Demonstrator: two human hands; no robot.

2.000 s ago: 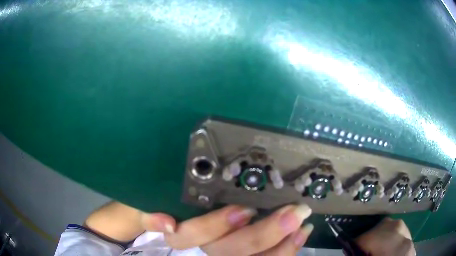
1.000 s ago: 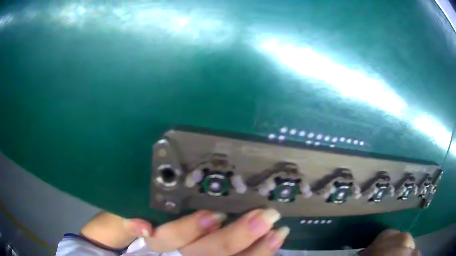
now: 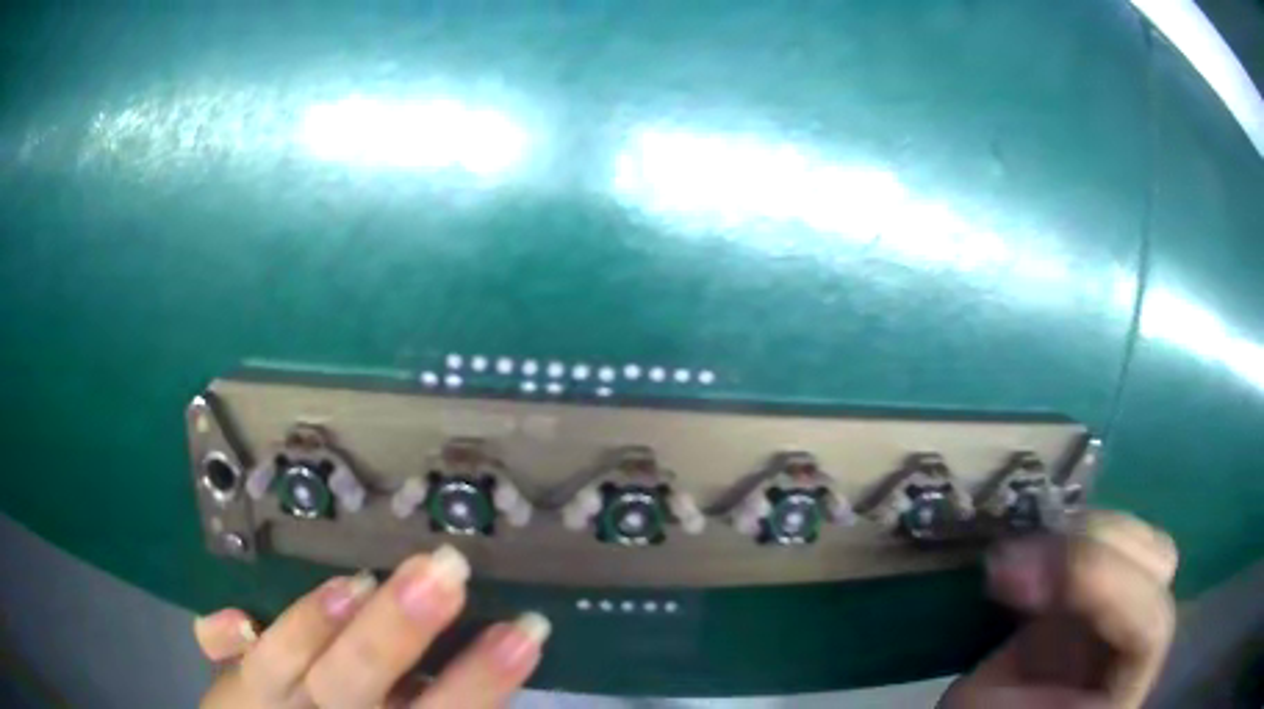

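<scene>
A long grey-tan fixture bar point(image 3: 555, 554) lies level on the green worktop, with a locating hole point(image 3: 219, 475) at its left end. Each station holds a small dark workpiece point(image 3: 634, 514) with a silvery centre between pale clamp arms. My left hand point(image 3: 374, 644) is at the lower left, fingers apart and empty, its fingertips by the bar's front edge. My right hand point(image 3: 1088, 596) is blurred at the bar's right end, fingers curled around dark tweezers point(image 3: 957, 532), whose thin blurred shape reaches over the fifth station. The tip is unclear.
White dots point(image 3: 582, 371) lie in rows behind the bar, and a short row of dots point(image 3: 628, 607) lies in front of it. The glossy green worktop point(image 3: 416, 263) has bright glare and a seam at the right. Grey floor shows at the lower left.
The bar and dots now appear further left and more level in view. My left hand also appears further left. My right hand has come up from below the bar to its right end.
</scene>
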